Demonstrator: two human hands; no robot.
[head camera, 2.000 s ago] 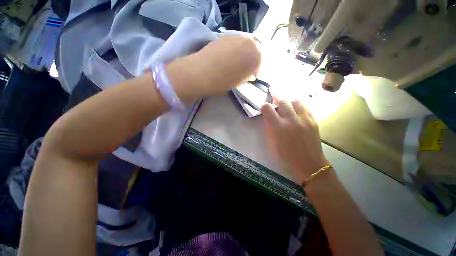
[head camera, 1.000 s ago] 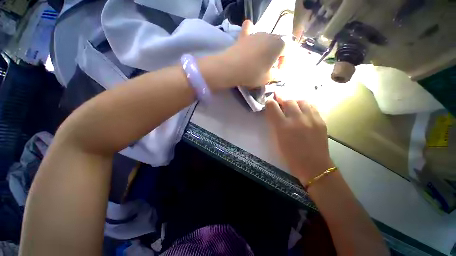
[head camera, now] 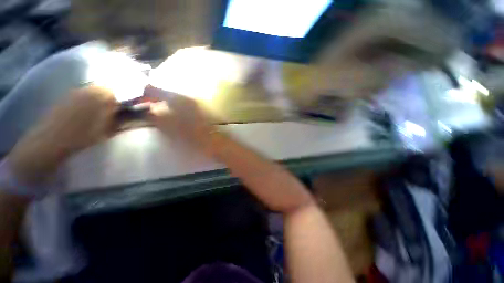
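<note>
The whole view is badly blurred. My left hand (head camera: pixel 88 113) is at the left over the white table (head camera: pixel 309 138), near the bright lamp glare. My right hand (head camera: pixel 177 119) is just to its right, its fingers close to a small dark piece (head camera: pixel 132 112) between the two hands. The fingers of both hands seem closed around this piece, but the blur hides the exact grip. Pale grey cloth (head camera: pixel 41 83) lies beyond my left hand. The needle area is lost in the glare.
A bright screen (head camera: pixel 276 16) with a dark green-blue frame stands behind the table. The dark green table edge (head camera: pixel 221 177) runs across in front. Grey and dark cloth (head camera: pixel 425 215) hangs or lies at the lower right, beside a brown surface (head camera: pixel 348 210).
The view has swung to the right, so the hands now show further left and the screen and right side have come in. My left hand has moved down to beside my right hand.
</note>
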